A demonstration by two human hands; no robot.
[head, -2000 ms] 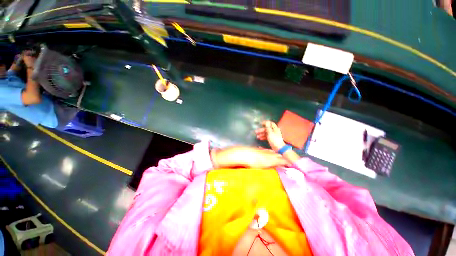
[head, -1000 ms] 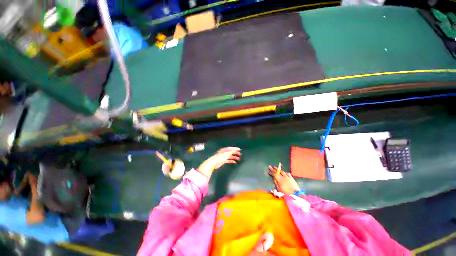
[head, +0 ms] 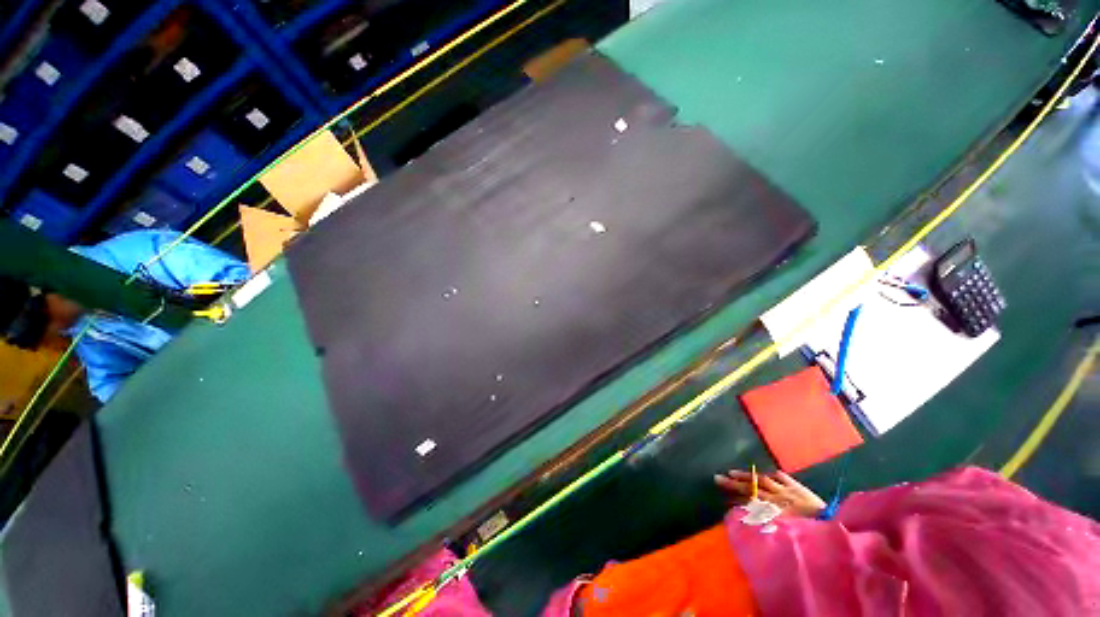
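My right hand (head: 772, 492) lies low over the green bench (head: 663, 482), near the red-orange card (head: 801, 418). Its fingers are extended, and a thin yellow stick (head: 755, 483) stands up between them. A blue band is on the wrist. My left hand is not visible; only part of a pink sleeve (head: 422, 588) shows at the bottom edge, behind the yellow-green edging.
A large black mat (head: 531, 277) lies on the upper green surface. A clipboard with paper (head: 905, 362) and a calculator (head: 969, 289) are on the right. A white label card (head: 814, 301) is on the rail. An open cardboard box (head: 311, 181) and a person's blue sleeve (head: 121, 356) are at left.
The view has swung and tilted towards the upper bench and mat. My left hand, open over the bench one second ago, has gone out of sight. My right hand still has the yellow stick.
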